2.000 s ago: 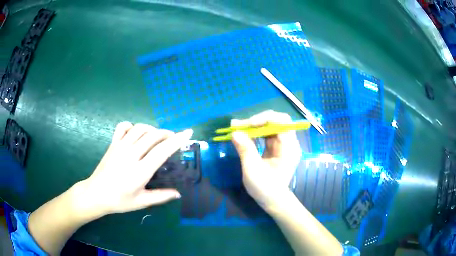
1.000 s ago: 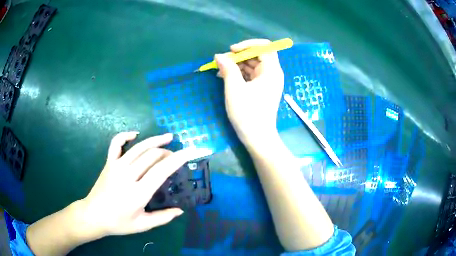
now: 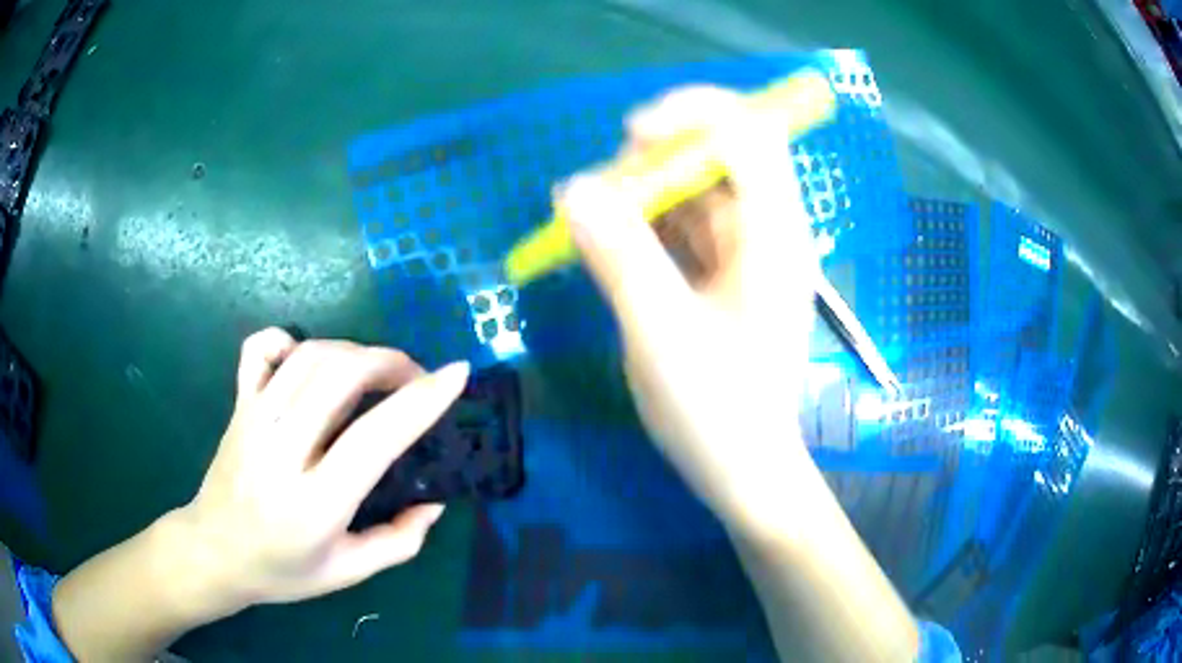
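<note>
My left hand (image 3: 305,473) holds a black plastic housing (image 3: 486,440), fingers over its top and thumb at its lower edge. My right hand (image 3: 713,285) grips yellow tweezers (image 3: 674,162), blurred, with the tips pointing left and down over the blue grid sheet (image 3: 441,194). The prongs look closed. Whether a small piece is at the tips cannot be told. The blue sheet with dark strips (image 3: 583,583) lies to the right of and below the housing.
Silver-white tweezers (image 3: 856,330) lie on the sheets, partly behind my right hand. Narrow fine-patterned blue sheets (image 3: 1011,337) overlap at the right. A loose housing (image 3: 957,579) lies at the lower right. More black housings (image 3: 20,143) line the far left. Black parts show at the right edge.
My right hand and the yellow tweezers rose from beside the housing to the grid sheet's upper edge, then came down and right over the sheet. My left hand keeps holding the housing.
</note>
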